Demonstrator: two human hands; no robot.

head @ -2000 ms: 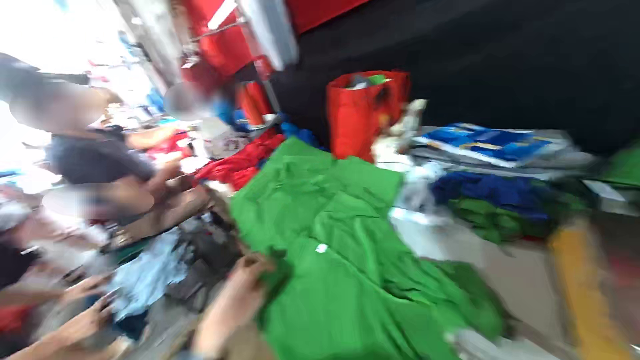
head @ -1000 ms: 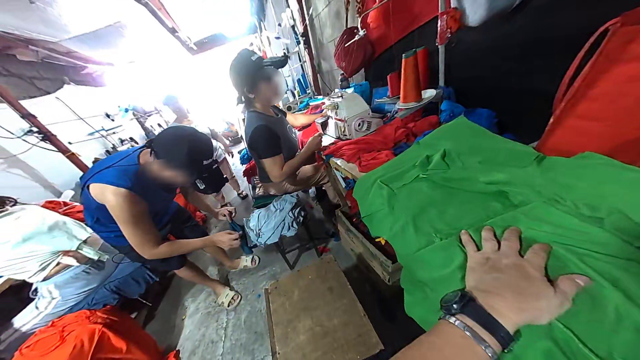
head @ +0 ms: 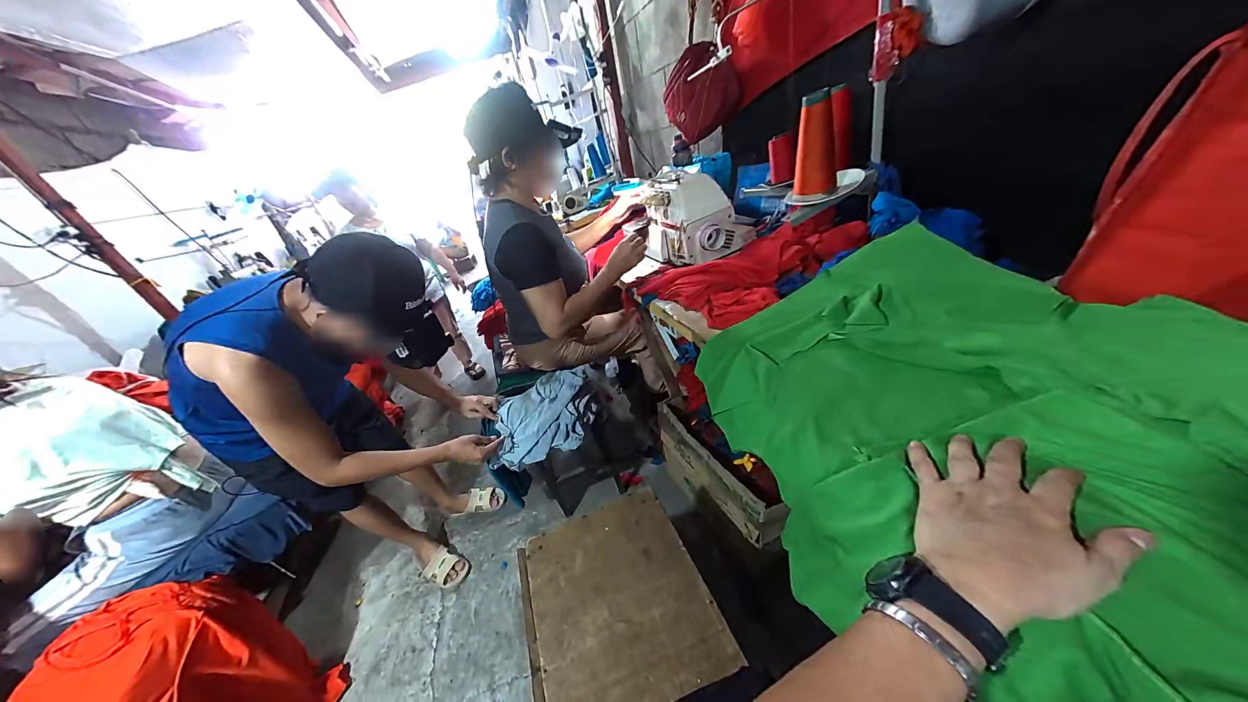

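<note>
My left hand (head: 1004,536) rests palm down with fingers spread on a green cloth garment (head: 877,390), which lies over a work table at the right. A black wristwatch (head: 936,595) and a metal bracelet (head: 931,639) are on that wrist. Nothing is gripped between the fingers. Small folds run through the fabric around the hand. My right hand is not in view.
A wooden board (head: 629,604) stands low beside the table, near a wooden crate (head: 717,478). One person sits at a white sewing machine (head: 692,219); another bends over light blue cloth (head: 546,419). Orange thread cones (head: 815,146) and red fabric (head: 731,278) lie beyond; orange cloth (head: 175,643) is lower left.
The view has swung far to the left since the oldest frame. My left hand, bent at the cloth's edge then, now lies flat with fingers spread on the green cloth.
</note>
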